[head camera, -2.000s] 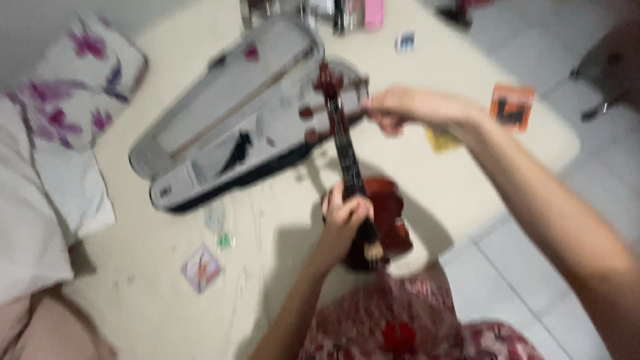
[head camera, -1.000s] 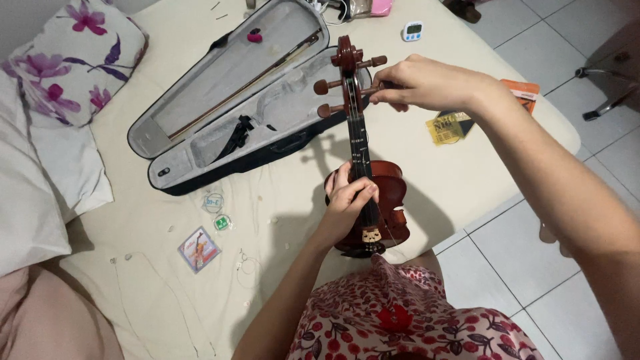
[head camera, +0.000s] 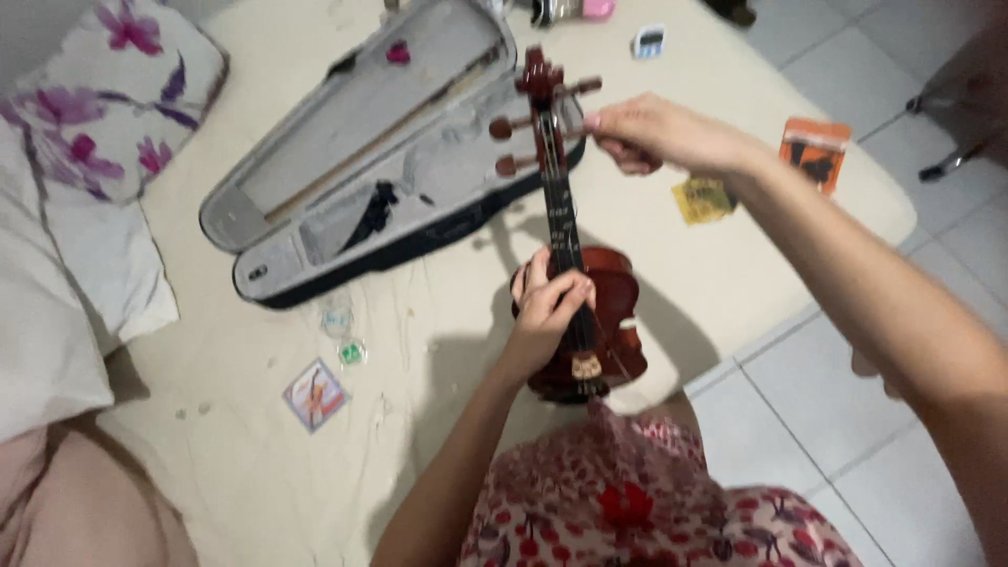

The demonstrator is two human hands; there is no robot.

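A reddish-brown violin [head camera: 618, 295] stands with its scroll [head camera: 539, 75] away from me and its lower end near my lap. My left hand [head camera: 551, 295] is wrapped round the neck where it meets the body, with the thumb and fingers over the black fingerboard [head camera: 561, 213]. At the pegbox, my right hand [head camera: 650, 138] pinches a tuning peg on the right side. Two more pegs [head camera: 516, 164] stick out on the left, and another shows at the upper right. The bridge [head camera: 586, 367] sits low on the violin's top. A loose-looking string runs beside the fingerboard's lower end.
An open grey-lined violin case [head camera: 441, 228] with a bow [head camera: 339, 173] in its lid lies behind the violin. Around it are a small digital timer [head camera: 650, 42], yellow packet [head camera: 701, 201], orange packet [head camera: 815, 150], square string packet [head camera: 315, 395] and floral pillow [head camera: 118, 94]. Tiled floor lies right.
Both hands remain at the violin, the left round the neck and the right at the pegs. The violin's scroll leans slightly farther left than one second ago.
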